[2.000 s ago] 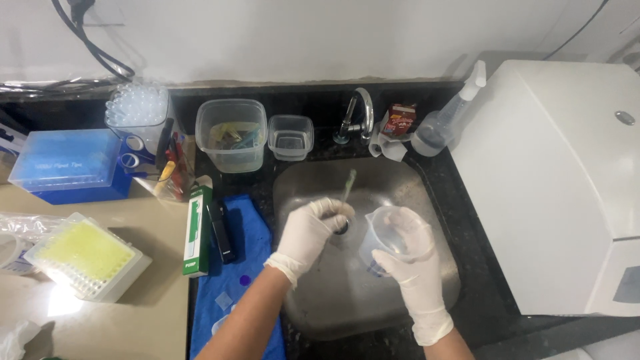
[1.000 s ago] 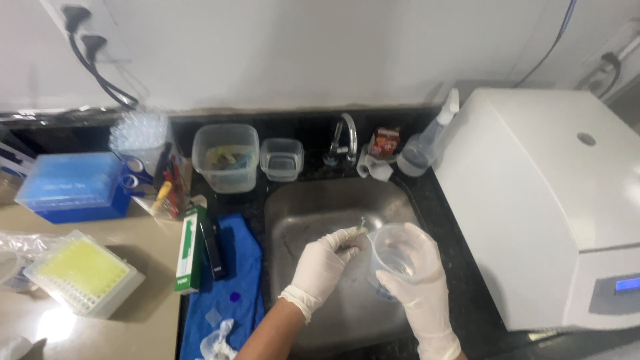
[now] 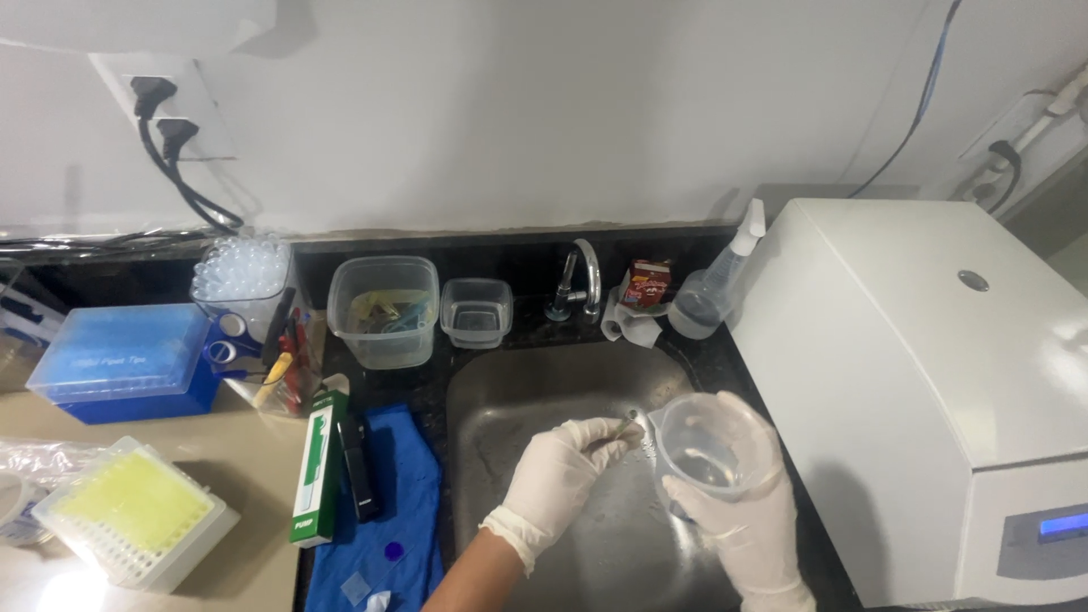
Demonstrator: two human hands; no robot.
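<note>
Over the steel sink [image 3: 544, 382], my left hand [image 3: 569, 472] in a pale latex glove pinches a small thin greenish item [image 3: 627, 425] between thumb and fingertips; what it is cannot be made out. To its right, my right hand [image 3: 744, 501], gloved too, holds a clear plastic beaker [image 3: 701, 450] around its side, tilted with its spout towards the left hand. The beaker looks nearly empty or holds clear liquid; the picture does not settle which. Water drops glint on the sink bottom between the hands. Behind the sink stands a chrome faucet [image 3: 586, 280].
Two clear plastic tubs [image 3: 382, 340] [image 3: 476, 314] sit left of the faucet; a spray bottle [image 3: 710, 289] and a small red box [image 3: 646, 285] are right of it. A large white machine [image 3: 918, 357] borders the sink. A blue cloth [image 3: 395, 476], pump box [image 3: 319, 467] and tip boxes [image 3: 127, 357] lie left.
The left hand's thin item stood upright two seconds ago and now points towards the beaker's spout. The beaker has tilted towards the left hand. The view has shifted upward.
</note>
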